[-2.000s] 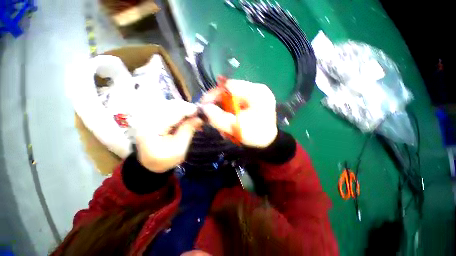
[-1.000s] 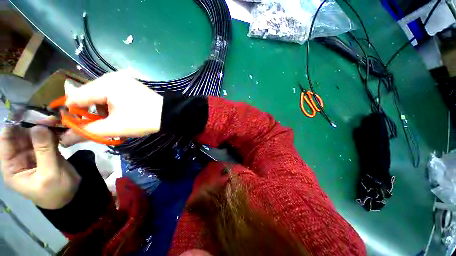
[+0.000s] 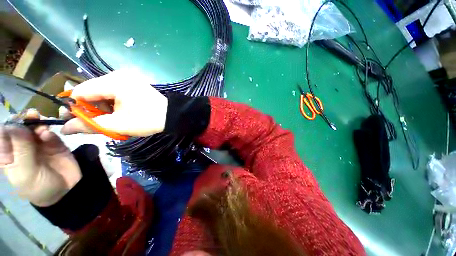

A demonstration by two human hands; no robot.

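Note:
My right hand (image 3: 122,102) holds orange-handled scissors (image 3: 89,117), their dark blades pointing left above the cable end. My left hand (image 3: 37,162) is at the left edge of the picture, its fingertips partly cut off. It pinches a black cable (image 3: 47,121) near a small pale tip, which is blurred. The cable runs right to the fingers of my right hand. A curved bundle of black cables (image 3: 220,55) lies on the green bench, and its near part hangs over the lap, partly behind my right hand and sleeve.
A spare pair of orange-handled scissors (image 3: 311,106) lies on the green bench (image 3: 270,75). A clear bag of small parts (image 3: 285,22) is at the top. Thin loose cables (image 3: 372,70) and a black cloth-like bundle (image 3: 374,160) lie right. Open cartons (image 3: 29,55) stand left, below the bench.
The scissors have lifted off the cable and their blades now show above it. My left hand has shifted slightly left and down. The view is nearly the same as one second ago.

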